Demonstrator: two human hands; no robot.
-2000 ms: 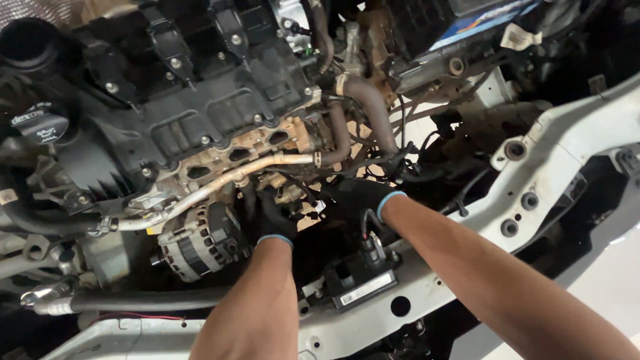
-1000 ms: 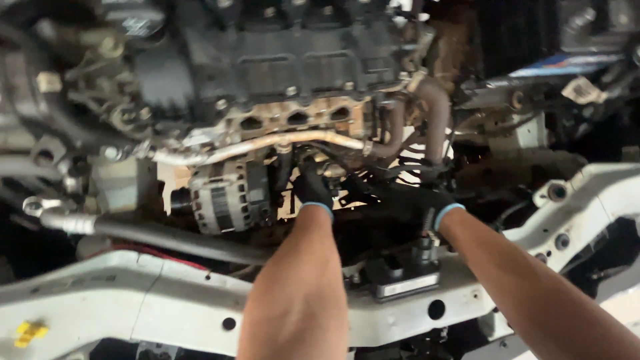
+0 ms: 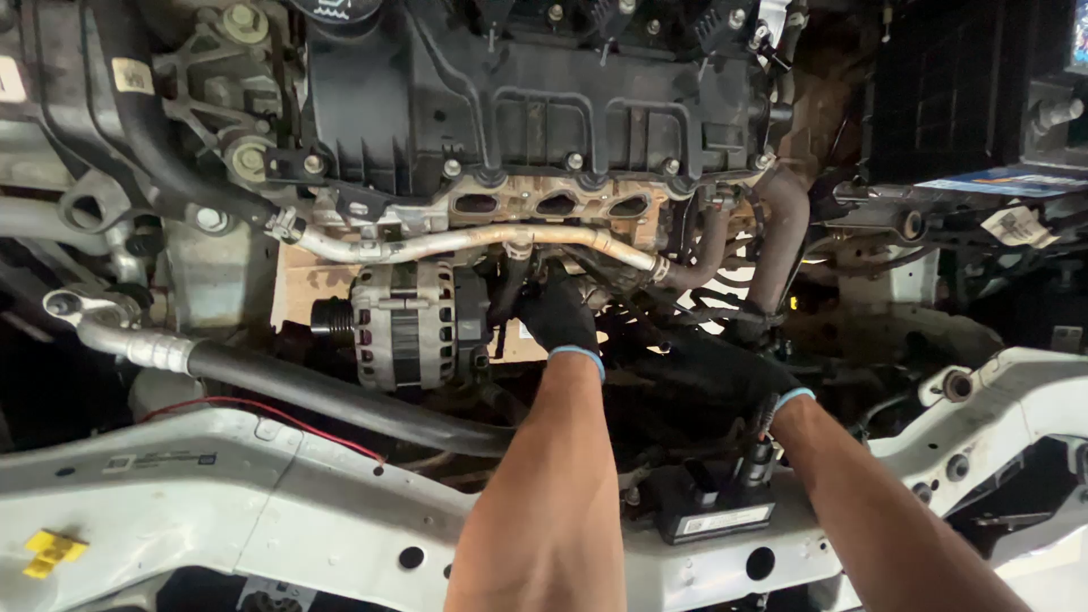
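Note:
My left hand [image 3: 561,314], in a black glove with a blue cuff, reaches down between the alternator [image 3: 406,325] and the hoses under the metal coolant pipe [image 3: 459,241]. Its fingers are hidden among dark parts. To the right, my right hand [image 3: 731,365], gloved alike, extends leftward into shadow below the thick coolant hose [image 3: 778,238]; its fingertips cannot be made out. Whether either hand grips something does not show. Above the pipe lie the open ports of the cylinder head [image 3: 557,204] and the black plastic engine cover [image 3: 544,136].
The white front crossmember [image 3: 340,501] runs along the bottom, carrying a black module [image 3: 714,510]. A black hose [image 3: 340,391] with a metal end and a thin red wire [image 3: 280,416] lie at left. The battery [image 3: 952,93] stands at upper right.
The view has shifted, and the engine fills more of it. Both hands stay down in the engine bay; no clear change in what they touch shows.

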